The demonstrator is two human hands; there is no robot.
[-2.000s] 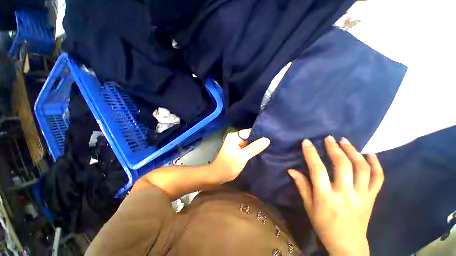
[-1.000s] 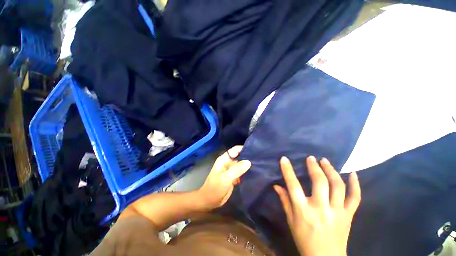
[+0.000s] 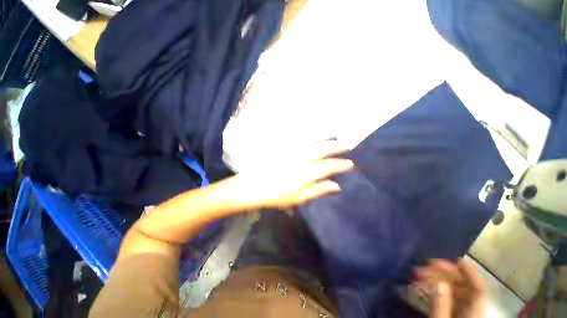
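Note:
A navy fabric panel (image 3: pixel 429 168) lies on the white table, its right side close to the presser foot (image 3: pixel 491 189) of the sewing machine. My left hand (image 3: pixel 292 177) is palm down at the panel's left edge, fingers somewhat apart, fingertips on the cloth; it is washed out by glare. My right hand (image 3: pixel 451 286) is blurred at the lower edge of the panel, fingers bent. Whether it grips the cloth cannot be told. More navy cloth hangs down towards my lap.
The cream machine head (image 3: pixel 547 186) is at the right. Dark navy cloth (image 3: pixel 168 81) is heaped and draped at the left, over a blue crate (image 3: pixel 78 227). Another blue cloth piece (image 3: pixel 497 46) lies at the upper right of the white table (image 3: pixel 336 68).
The view has turned right, bringing the machine into sight. The panel now lies near the presser foot. My left hand has let go of its pinch and lies flatter; my right hand has moved lower right.

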